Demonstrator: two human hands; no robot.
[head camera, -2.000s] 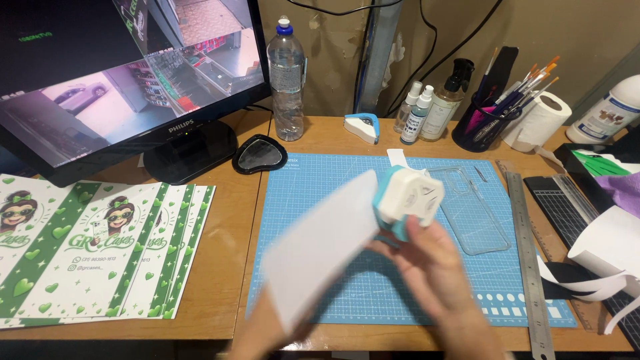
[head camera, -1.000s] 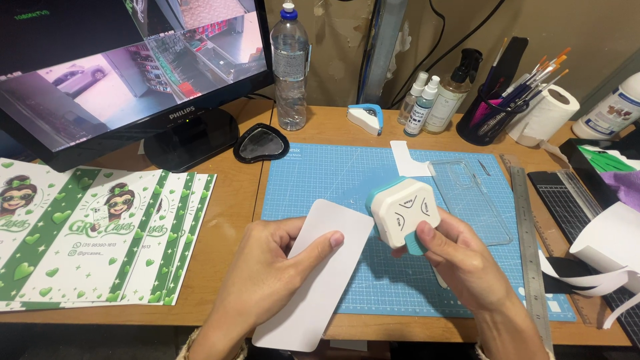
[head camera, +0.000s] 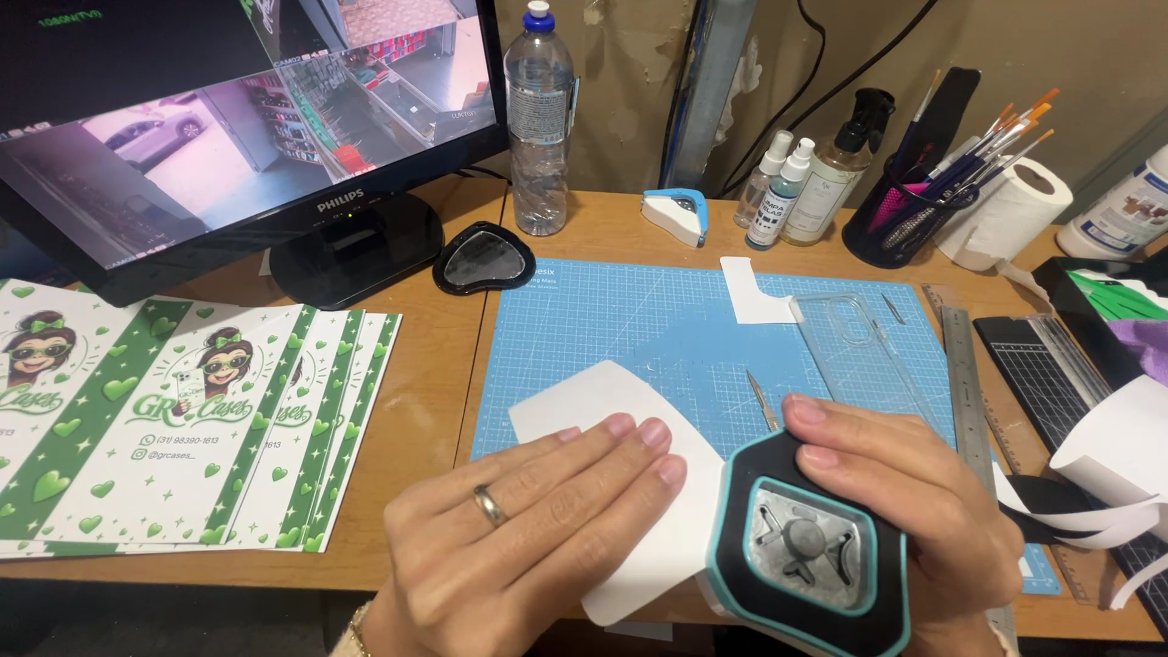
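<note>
My left hand (head camera: 538, 520), with a ring on one finger, lies flat over a white sheet (head camera: 607, 392) on the blue cutting mat (head camera: 639, 319). My right hand (head camera: 912, 502) grips a white and teal corner punch (head camera: 810, 547), its black and metal underside facing up. The sheet's right corner meets the punch's edge; whether it is inside the slot is hidden. Just beyond the punch, a craft knife blade (head camera: 761, 400) points away. A clear phone case (head camera: 862, 356) and a white paper offcut (head camera: 756, 297) lie at the mat's upper right.
A steel ruler (head camera: 967, 392) and a paper trimmer (head camera: 1040, 365) are at right. Behind stand a water bottle (head camera: 538, 128), tape dispenser (head camera: 675, 215), spray bottles (head camera: 778, 196), brush holder (head camera: 903, 214) and paper roll (head camera: 1008, 214). Printed sheets (head camera: 192, 420) and a monitor (head camera: 356, 246) are at left.
The punch has been turned over, from its marked face to its metal underside, and brought to the sheet. My left hand has gone from holding the sheet by its edge to pressing flat on it.
</note>
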